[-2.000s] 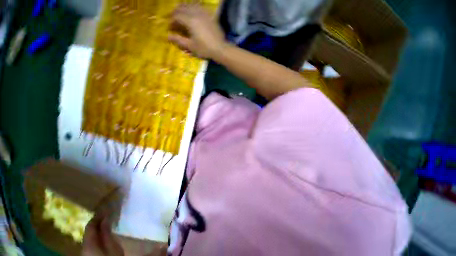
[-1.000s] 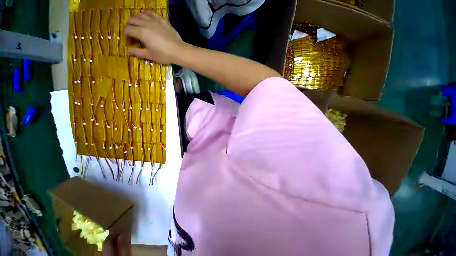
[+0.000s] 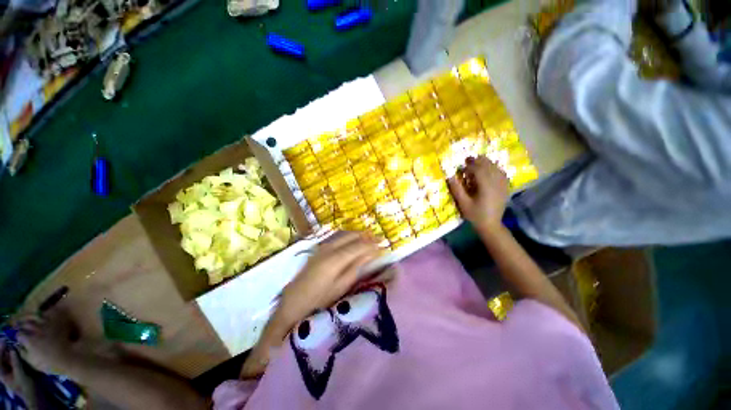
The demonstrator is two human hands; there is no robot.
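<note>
The sheet of gold pieces (image 3: pixel 393 160) lies in a glossy grid on the white work sheet (image 3: pixel 239 311). Thin leads run across it and out at its left edge. My left hand (image 3: pixel 335 268) rests over the near left edge of the gold sheet, its fingers together; what lies under them is hidden. My right hand (image 3: pixel 483 192) is at the right part of the gold sheet with bent fingers. Something small and dark reddish shows at its fingertips, but I cannot tell whether it is held.
An open cardboard box (image 3: pixel 292 190) with pale yellow pieces (image 3: pixel 231 223) stands at left. Blue cells (image 3: pixel 285 45) lie on the green belt (image 3: pixel 184 96). A green plastic piece (image 3: pixel 130 327) lies lower left, near another person's arm. A person in grey (image 3: pixel 617 152) sits at right. Boxes stand lower right.
The view has turned, so the gold sheet now lies slanting across the middle. My left hand has moved from beside the box to the gold sheet's near edge. My right hand is still over the sheet.
</note>
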